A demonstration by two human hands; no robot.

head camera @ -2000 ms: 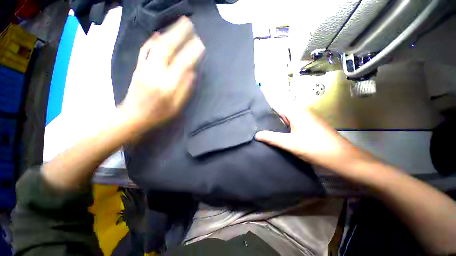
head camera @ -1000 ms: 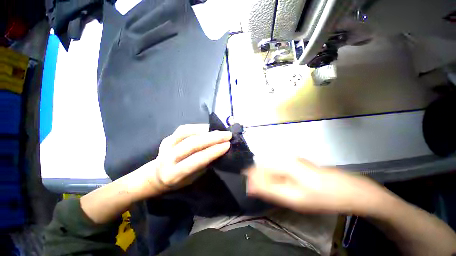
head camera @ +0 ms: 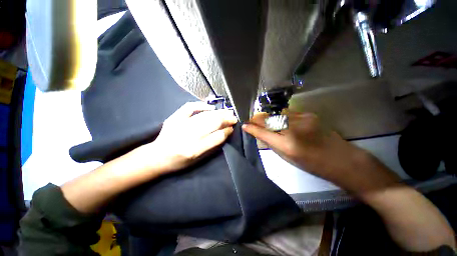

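Observation:
The dark garment panel (head camera: 185,195) lies over the table's front edge and partly over my lap, with a fold on its left. Its narrow folded edge runs up under the sewing machine head (head camera: 240,50). My left hand (head camera: 200,132) presses flat on the cloth with its fingertips just left of that edge. My right hand (head camera: 295,135) has its fingertips on the cloth just right of it, below the machine's presser area. The needle and presser foot are hidden behind the head.
A pale rounded housing (head camera: 60,45) hangs close at the upper left. The white table (head camera: 45,145) shows at the left, with a ruler-marked front edge (head camera: 325,201). A dark round object (head camera: 423,147) is at the right. A yellow bin (head camera: 7,80) stands far left.
The view has moved closer to the machine head. Both hands have come together at the presser area with the cloth's edge between them. The panel's left part has folded up.

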